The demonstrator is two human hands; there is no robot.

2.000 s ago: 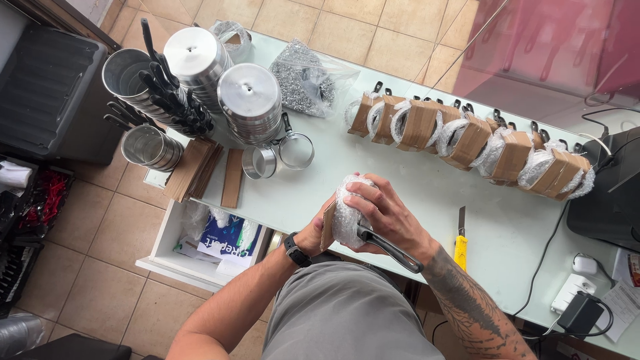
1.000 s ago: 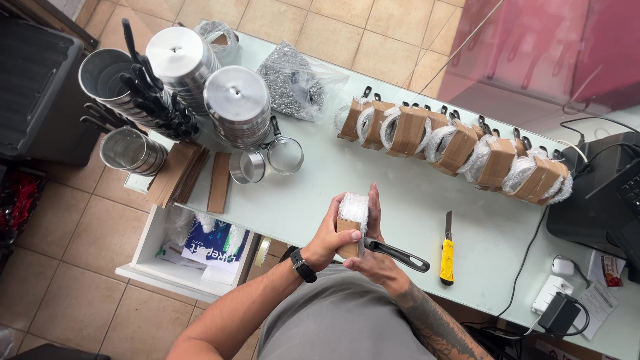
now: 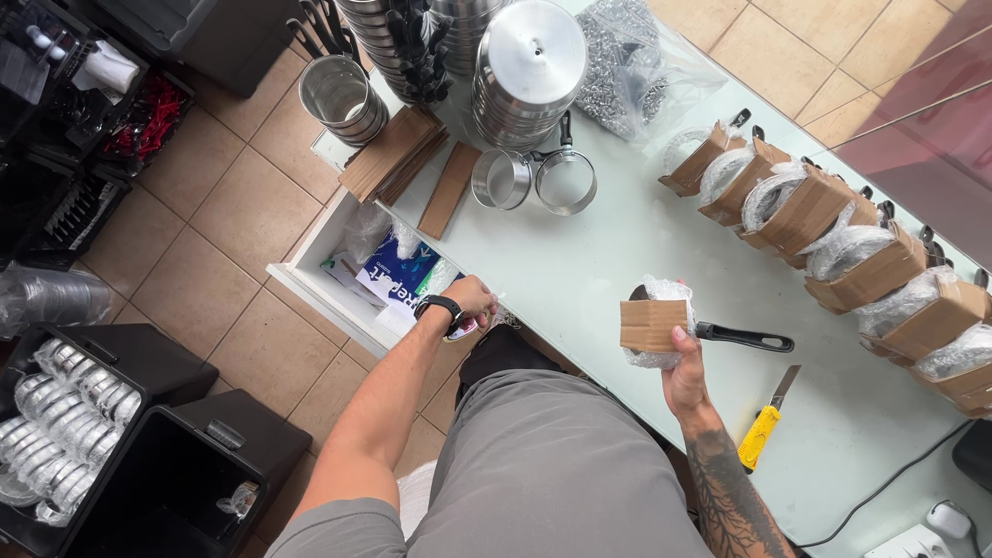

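My right hand (image 3: 683, 372) holds a small metal pan in bubble wrap (image 3: 659, 359), a cardboard strip (image 3: 653, 325) across its front and its black handle (image 3: 744, 336) pointing right. My left hand (image 3: 471, 301) is at the table edge beside the drawer, its fingers bent together; whether they hold something is unclear. A yellow snap-off utility knife (image 3: 759, 436), blade out, lies right of my right forearm. Along the far right edge stands a row of wrapped pans with cardboard sleeves (image 3: 802, 211). Two unwrapped small pans (image 3: 567, 183) lie near the cardboard strips (image 3: 393, 155).
Stacked metal pans (image 3: 532, 58) and a plastic bag of shiny metallic material (image 3: 624, 70) are at the back. An open drawer (image 3: 310, 291) juts out at left. Black bins (image 3: 155, 465), one with wrapped items, stand on the floor. A power cable (image 3: 876, 500) crosses the table at right.
My left hand has left the wrapped pan and moved left to the table edge. My right hand alone now holds the pan, farther right. The view has shifted, showing the floor bins.
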